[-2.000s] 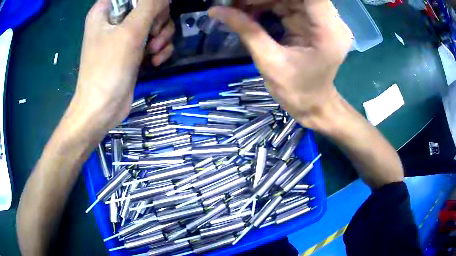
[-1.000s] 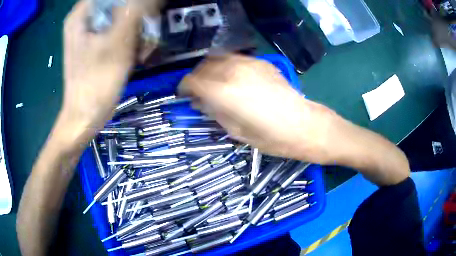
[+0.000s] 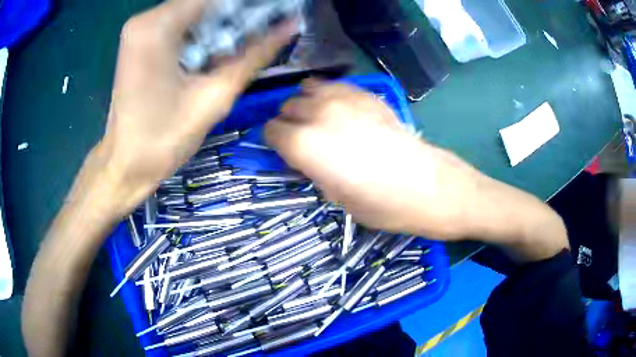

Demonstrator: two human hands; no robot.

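My left hand (image 3: pixel 174 90) is at the upper left, blurred, and holds a bunch of shiny silver cylinders (image 3: pixel 240 28) with their ends towards the camera. My right hand (image 3: pixel 356 153) is over the upper right part of the blue parts tray (image 3: pixel 436 279), back upwards, fingers curled; what its fingertips hold, if anything, is hidden. Many loose shafted cylinders (image 3: pixel 293 258) lie in the tray. The press base (image 3: pixel 328 49) is partly visible behind the tray; the fixture block is hidden behind my left hand and the bunch.
A dark glossy flat object (image 3: pixel 416 66) lies behind the tray on the right. A clear plastic box (image 3: pixel 505 31) is at the upper right, and a white paper slip (image 3: pixel 530 132) is on the right. A white tray (image 3: pixel 4 181) and blue tray (image 3: pixel 21 21) edge the left. Part of a person is at the right edge.
My right hand has come down from the press fixture to the tray. My left hand with the bunch has moved right, in front of the fixture block.
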